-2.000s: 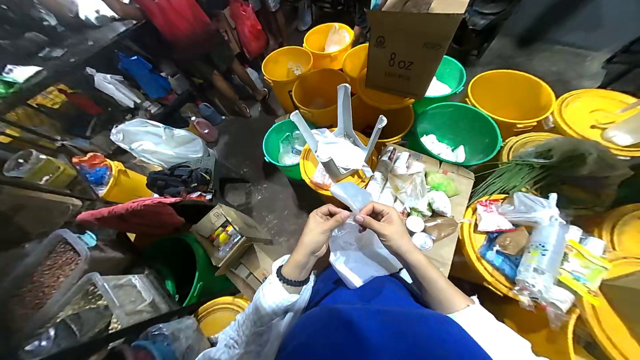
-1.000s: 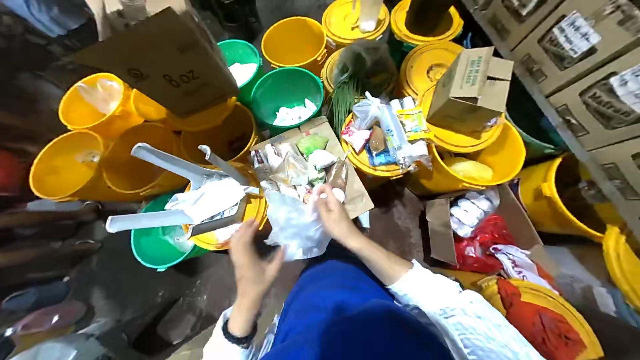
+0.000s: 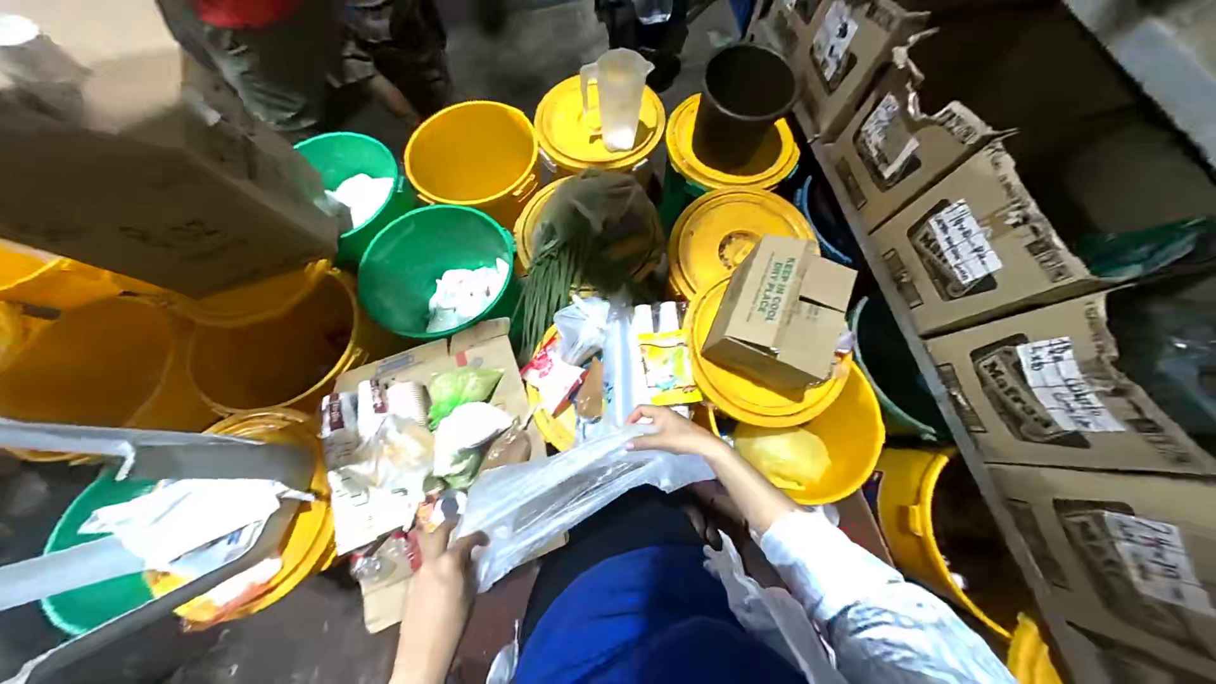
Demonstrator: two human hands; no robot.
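Observation:
A clear plastic bag (image 3: 560,494) is stretched out flat in front of my blue garment. My left hand (image 3: 446,560) is at its left end, thumb and fingers near the film. My right hand (image 3: 670,432) pinches its upper right edge. Just beyond lies a flattened cardboard sheet (image 3: 385,608) bearing small packs: a green bag (image 3: 463,391), a white bag (image 3: 467,439), a brown packet (image 3: 508,448) and stacked cups (image 3: 407,404). A yellow packet (image 3: 668,366) and a long clear pack (image 3: 622,366) lie above my right hand.
Green buckets (image 3: 437,275) and yellow buckets (image 3: 472,157) stand ahead. A small carton (image 3: 781,312) sits on a yellow lid (image 3: 722,380). Labelled cartons (image 3: 1031,389) line the right side. An upturned stool's legs (image 3: 218,456) and a large carton (image 3: 152,180) are at left. A person (image 3: 275,66) stands beyond.
The hands were close together at a translucent bag two seconds ago; now they are apart with the clear plastic stretched between them. The view has swung right.

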